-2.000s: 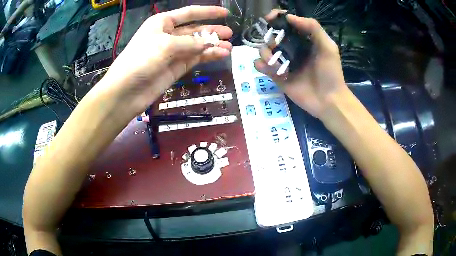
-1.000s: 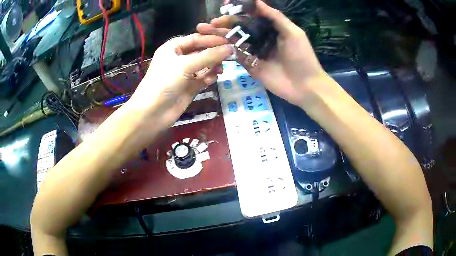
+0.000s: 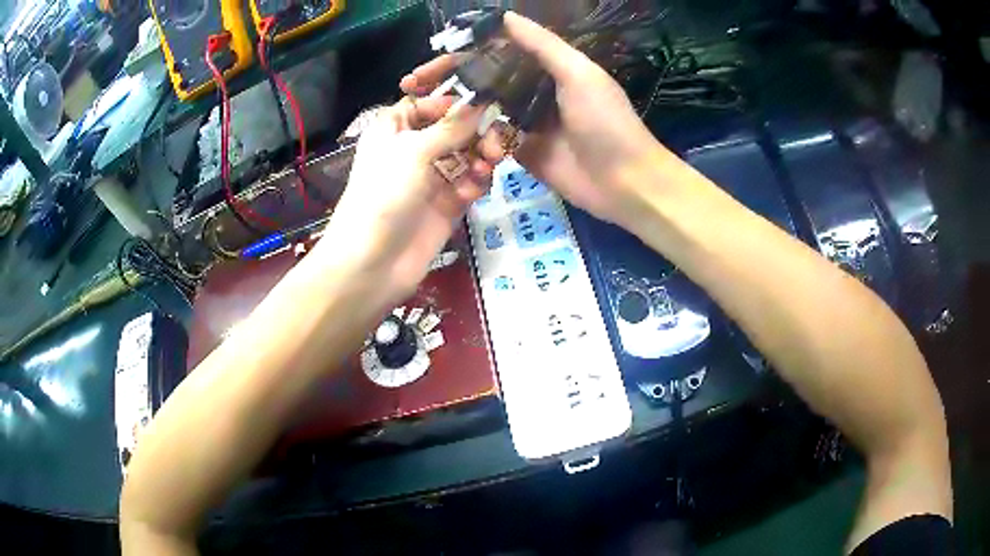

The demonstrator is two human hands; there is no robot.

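Both bare hands meet at the top centre. My right hand (image 3: 595, 136) holds a bunch of black power plugs (image 3: 483, 74) with thin dark cords behind them. White parts show on the plug ends. My left hand (image 3: 396, 179) has its fingertips at the plugs and pinches small pale pieces (image 3: 452, 165); their exact shape is blurred. Below lies the dark-red test box (image 3: 434, 378) with its black rotary knob (image 3: 393, 341), partly covered by my left arm. The white power strip (image 3: 556, 380) lies along its right side.
Dark-blue charger units (image 3: 660, 326) lie right of the strip, partly under my right arm. Another unit with a pale label (image 3: 135, 375) stands at left. Two yellow-edged multimeters (image 3: 198, 46) with red and black leads are at the upper left. A blue pen (image 3: 264, 245) lies behind the box.
My left hand has closed in from the side onto the plugs in my right hand. Both hands have shifted left in view. The multimeters show more fully.
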